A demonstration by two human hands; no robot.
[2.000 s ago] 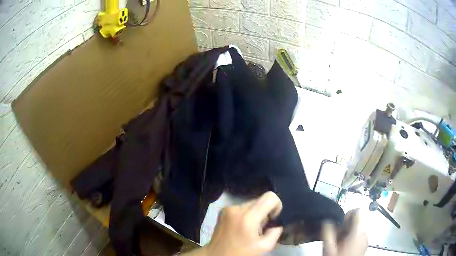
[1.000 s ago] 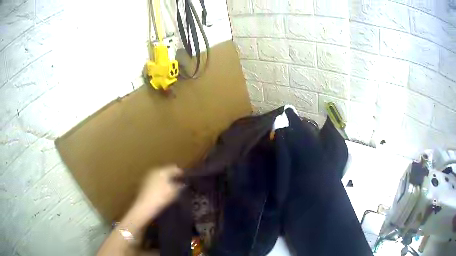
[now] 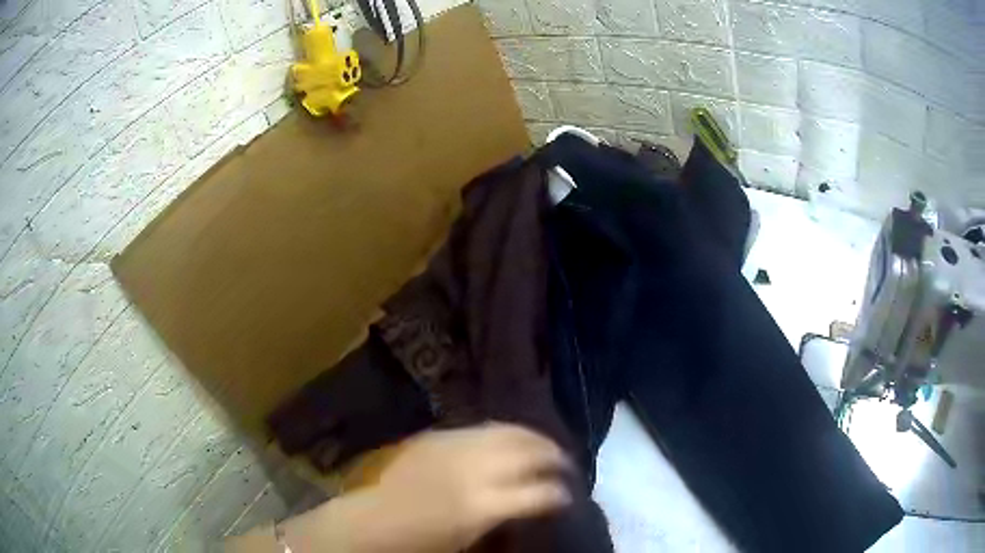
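A dark garment lies on the white table. Its plum-brown part is bunched at the middle left, with a brown scrolling trim beside it. Its smooth navy-black part spreads flat to the lower right. A white curved piece shows at its top. My left hand is blurred at the bottom centre, reaching in from the lower left. Its fingers are curled on the plum-brown cloth, and the fingertips are partly hidden. My right hand is out of the picture.
A sewing machine stands at the right edge, with a thin dark stick below it. A cardboard guard leans at left under a yellow plug. A yellow-green cutter and a black scrap lie behind.
My left hand has moved right and down, and the plum-brown cloth has shifted right, uncovering the scrolling trim. My right hand, seen near the cloth's lower edge two seconds ago, is gone from view.
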